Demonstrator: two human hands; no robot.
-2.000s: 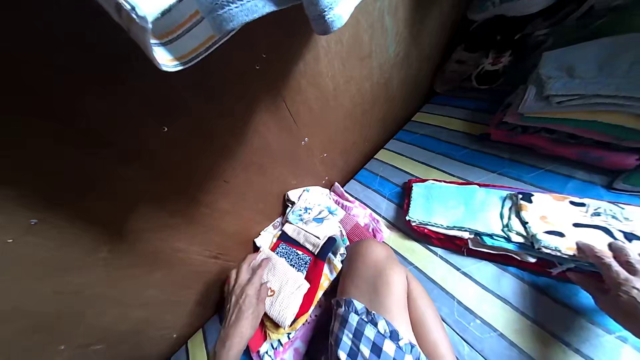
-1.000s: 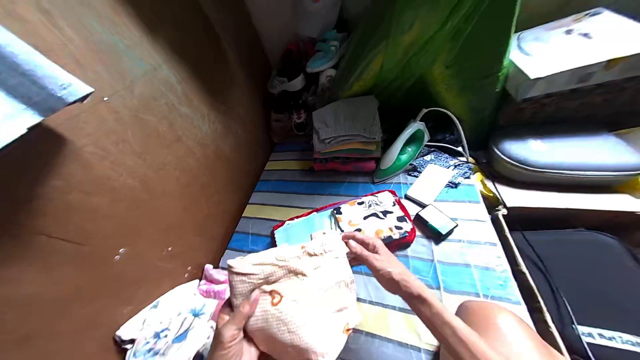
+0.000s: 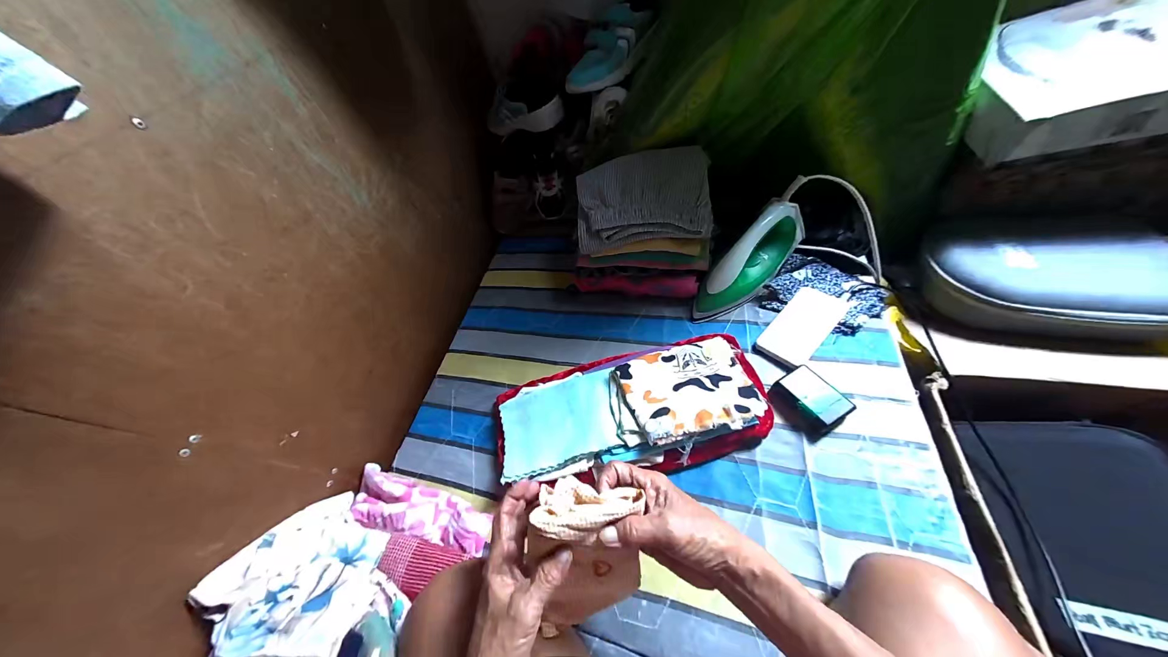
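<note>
A cream-coloured cloth garment with a small heart mark (image 3: 598,568) hangs between my hands, its gathered edge bunched at the top. My left hand (image 3: 522,570) holds its left side, fingers up. My right hand (image 3: 671,520) pinches the gathered edge from the right. Just beyond them lies a flat pile of folded cloths on a red fabric, with a light-blue cloth (image 3: 557,424) at left and a white cloth with black and orange patches (image 3: 693,388) at right. White floral fabric (image 3: 306,579) and pink patterned fabric (image 3: 420,511) lie at lower left.
Folded clothes (image 3: 643,205) are stacked at the back, beside a green-and-white clothes iron (image 3: 753,260). A white box (image 3: 803,327) and a dark-edged small box (image 3: 814,400) lie nearer. A brown wall (image 3: 228,319) rises at left; shoes (image 3: 529,109) stand behind. A power cord (image 3: 995,456) runs at right.
The cream garment, spread wide between my hands one second ago, is now bunched at its top edge. My right hand has closed on that edge. The view has swung since two seconds ago.
</note>
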